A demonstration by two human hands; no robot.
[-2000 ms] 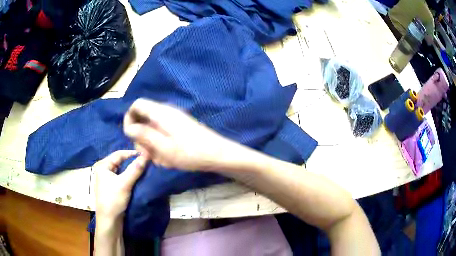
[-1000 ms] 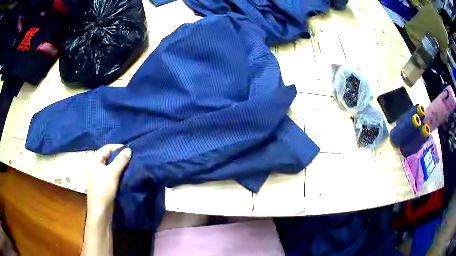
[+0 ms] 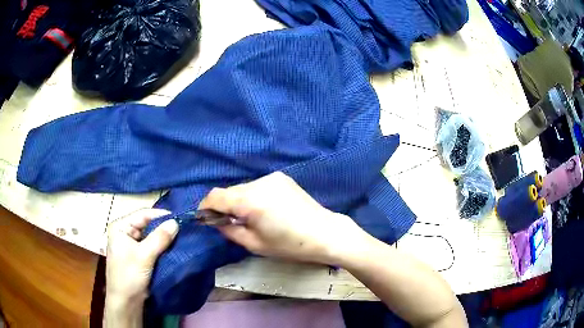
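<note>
A navy garment (image 3: 269,102) with a fine checked texture lies spread on the pale table (image 3: 410,134), one sleeve out to the left. My left hand (image 3: 137,250) pinches its edge between thumb and fingers near the table's front edge. My right hand (image 3: 269,214) is shut on a small dark narrow tool (image 3: 214,218), which looks like thread snips. Its tip is at the garment edge beside my left thumb. No needle or thread can be made out.
Clear bags of tiny black pieces (image 3: 458,146), a phone (image 3: 505,166), navy thread cones (image 3: 519,204), a pink packet (image 3: 530,246) and a bottle (image 3: 541,122) are at right. A shiny black bag (image 3: 137,48) is back left. Other navy garments (image 3: 384,25) lie at the far side.
My right hand, out of view one second ago, is back at the garment edge with the dark tool. My left hand still pinches the edge. The camera view has shifted slightly.
</note>
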